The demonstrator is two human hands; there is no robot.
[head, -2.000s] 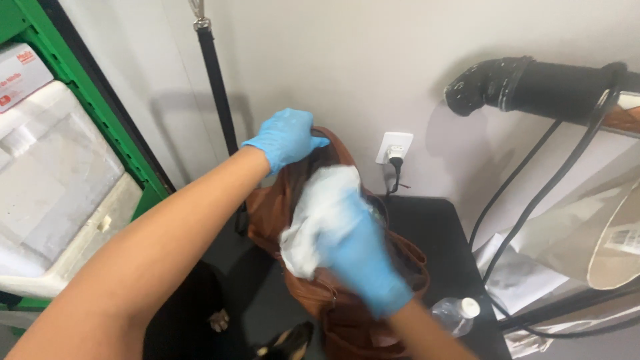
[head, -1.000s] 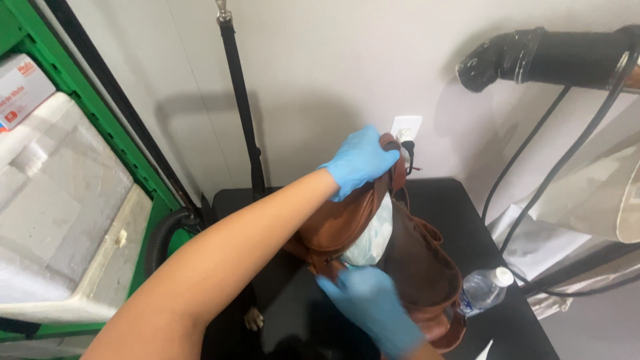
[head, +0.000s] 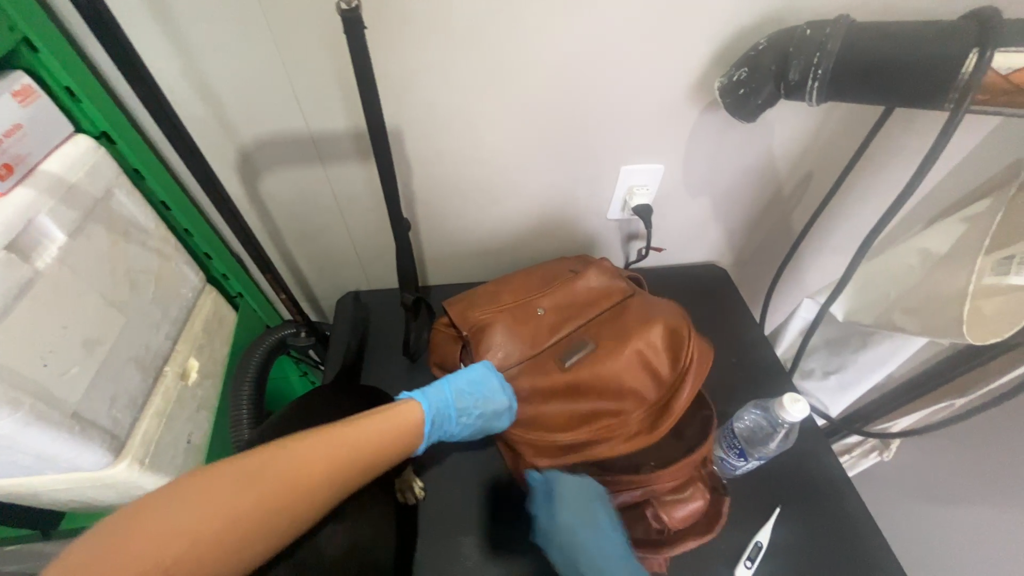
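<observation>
A brown leather backpack [head: 592, 352] lies on a black table [head: 704, 292], its main opening gaping toward me at the lower right. My left hand [head: 468, 404], in a blue glove, is at the bag's left edge with its fingers curled; whether it grips the leather cannot be told. My right hand [head: 580, 520], also gloved in blue and blurred, is at the lower left of the bag's opening. A clear plastic bottle [head: 756, 436] with a white cap leans at the bag's right. Below it lies a white digital thermometer [head: 758, 544].
A black animal [head: 344, 496] with a pale paw lies at the table's left, partly behind my left forearm. A black strap [head: 384, 160] hangs by the wall. Foam boxes [head: 96, 304] fill a green rack [head: 152, 192] at left. A black pipe [head: 864, 64], cables and a wall outlet [head: 636, 192] are behind.
The white cloth-like item, earlier in my right hand and then in the bag's opening, is out of sight. The backpack now lies flatter, and my left hand has moved from its top to its left edge.
</observation>
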